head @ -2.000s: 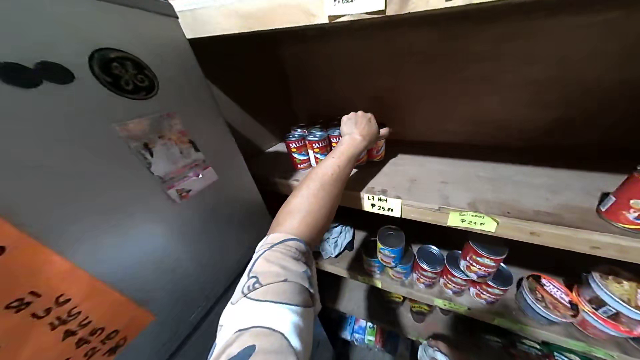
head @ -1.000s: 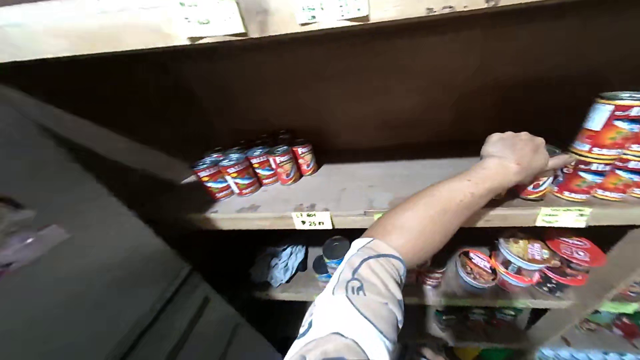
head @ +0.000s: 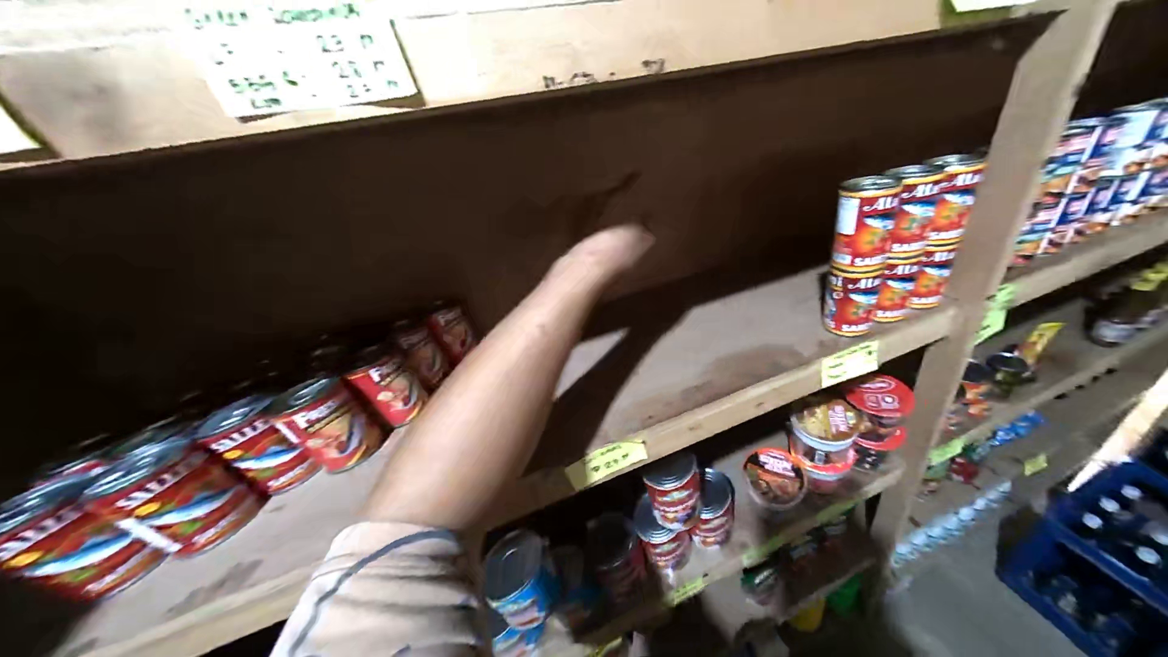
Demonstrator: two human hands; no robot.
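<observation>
My left hand is above the middle of the wooden shelf, near its dark back panel; its fingers are blurred and partly hidden. Whether it holds anything cannot be told. Below and left of the forearm stand red sardine cans and other red cans in uneven rows. Right of the hand, apart from it, red-orange sardine cans are stacked two high beside a wooden post. My right hand is not in view.
The lower shelf holds blue cans, red cans and round tubs. A blue crate with bottles stands at the lower right. More stacked cans are beyond the post. The upper shelf edge bears a handwritten sign.
My left hand was over the left group of cans, then at a can beside the right stack. It is now over the shelf between them, apart from both. The view has swung right.
</observation>
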